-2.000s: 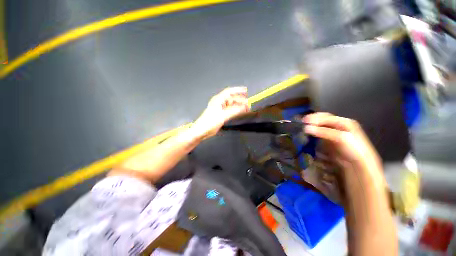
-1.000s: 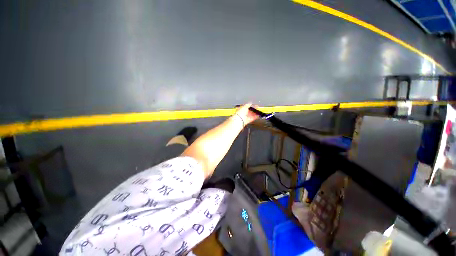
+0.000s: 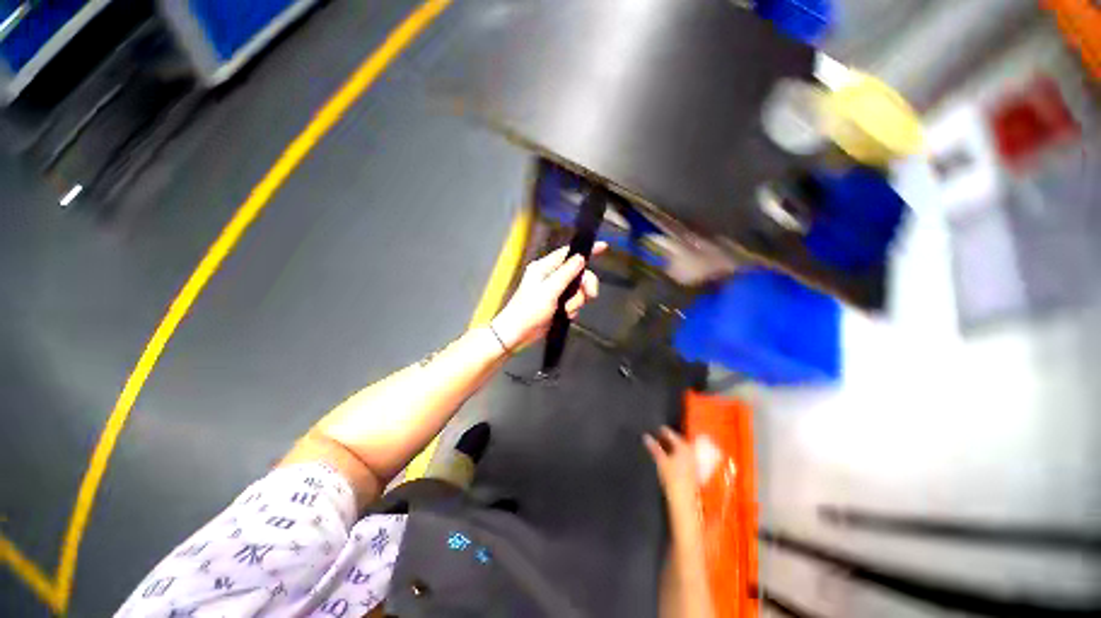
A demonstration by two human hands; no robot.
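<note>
My left hand [image 3: 546,297] is shut on a black strap [image 3: 586,229] in front of the table edge. The strap runs from the table's edge down through my fingers, and a short end hangs below the hand. My right hand [image 3: 674,456] is low at the right, beside an orange part. It is blurred, with its fingers apart, and I see nothing in it. The dark-topped table [image 3: 652,97] is beyond my left hand. A small jar [image 3: 785,205] is blurred near its right edge.
A yellow round pad [image 3: 872,117] and a translucent cup [image 3: 793,115] are at the table's far right. A blue bin [image 3: 767,326] is below the table edge. The orange machine part [image 3: 721,507] stands at my right. Black straps [image 3: 942,526] show against white. A yellow line [image 3: 217,248] crosses the floor.
The view has turned toward the table and wall. The long strap that stretched to the lower right now lies between my left hand and the table edge. My right hand has come into view.
</note>
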